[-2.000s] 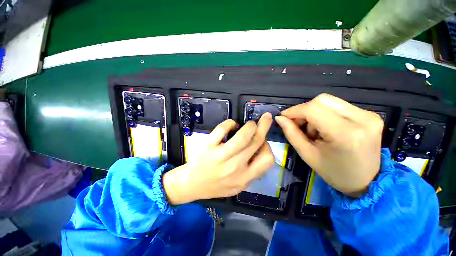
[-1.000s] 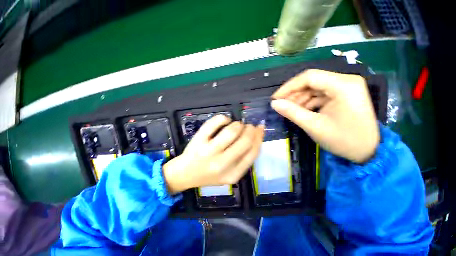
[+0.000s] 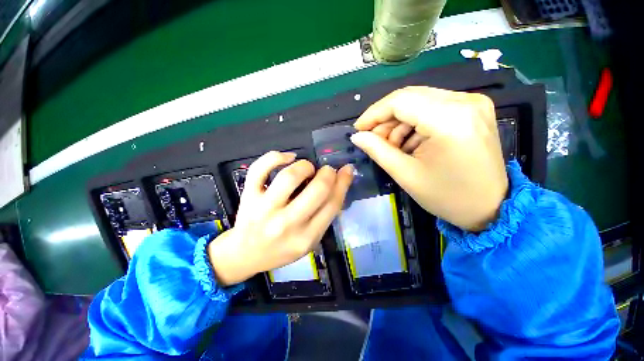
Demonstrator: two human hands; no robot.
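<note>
A black phone tray [image 3: 258, 113] lies across the bench with several open-backed phones in its slots. My right hand [image 3: 441, 151] pinches the upper edge of a clear sheet [image 3: 332, 141] between thumb and forefinger, above the fourth phone from the left. My left hand [image 3: 282, 211] is at the sheet's lower left, fingertips close together near it; whether they grip it is unclear. The fourth phone [image 3: 373, 233] shows its pale battery with yellow edges; its cameras are hidden by the sheet and hands. My left hand partly covers the third phone [image 3: 296, 275].
A film-wrapped post [image 3: 406, 28] stands at the white rail [image 3: 282, 63] behind the tray. White scrap [image 3: 487, 58], clear film [image 3: 558, 127] and a red piece [image 3: 600, 93] lie at right. A neighbour's pinkish sleeve [image 3: 21, 303] is at far left.
The view has shifted toward the right of the bench. My hands have moved from the third phone to over the fourth, and the clear sheet now shows between them.
</note>
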